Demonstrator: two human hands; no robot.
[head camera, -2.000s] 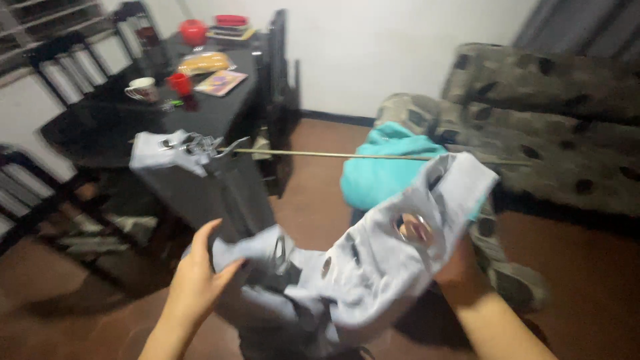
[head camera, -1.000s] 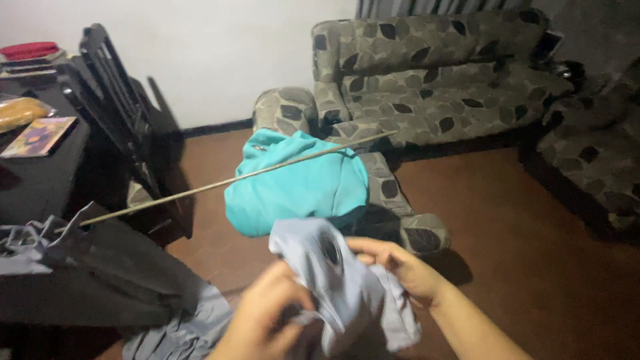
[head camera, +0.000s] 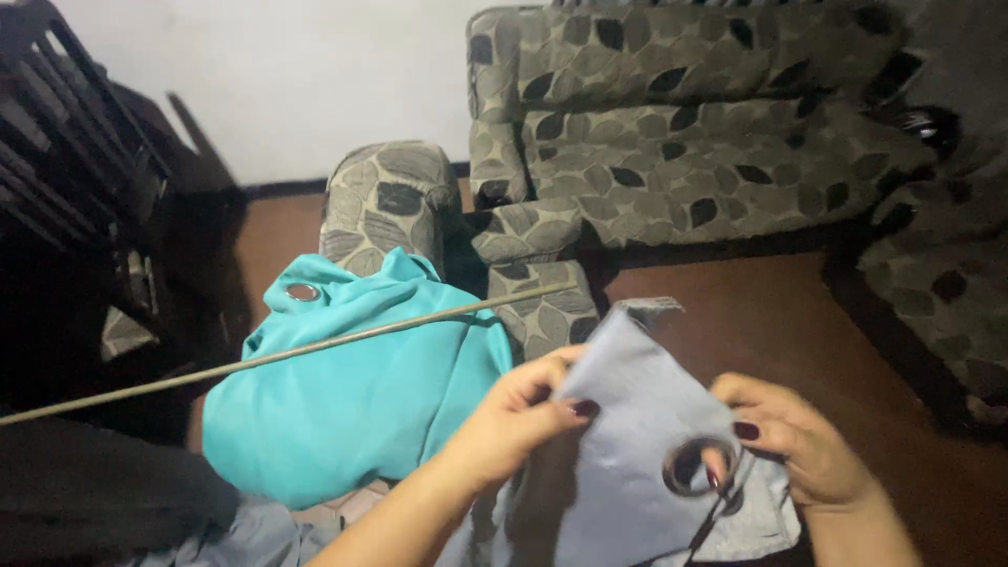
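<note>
A light grey-blue curtain panel (head camera: 630, 441) with a metal grommet (head camera: 699, 466) is held up between both hands. My left hand (head camera: 539, 405) pinches its upper left edge between thumb and fingers. My right hand (head camera: 795, 441) grips the fabric beside the grommet, and one fingertip shows through the ring. To the left of the hands a thin rod (head camera: 354, 335) slants across the view, its far end unattached to anything visible. Behind the rod, a turquoise curtain (head camera: 354, 417) with a grommet lies bundled over a leaf-patterned armchair (head camera: 386, 197). More grey fabric (head camera: 252, 531) hangs at the lower left.
A leaf-patterned sofa (head camera: 669, 157) stands against the back wall, with another upholstered seat (head camera: 937, 276) at the right. A dark slatted chair (head camera: 71, 134) is at the upper left. Reddish-brown floor (head camera: 724, 315) shows between the seats.
The view has swung right, away from the table with the cups. My left hand, apart from the grey-blue fabric two seconds ago, now pinches its edge, and the panel is spread flatter between both hands.
</note>
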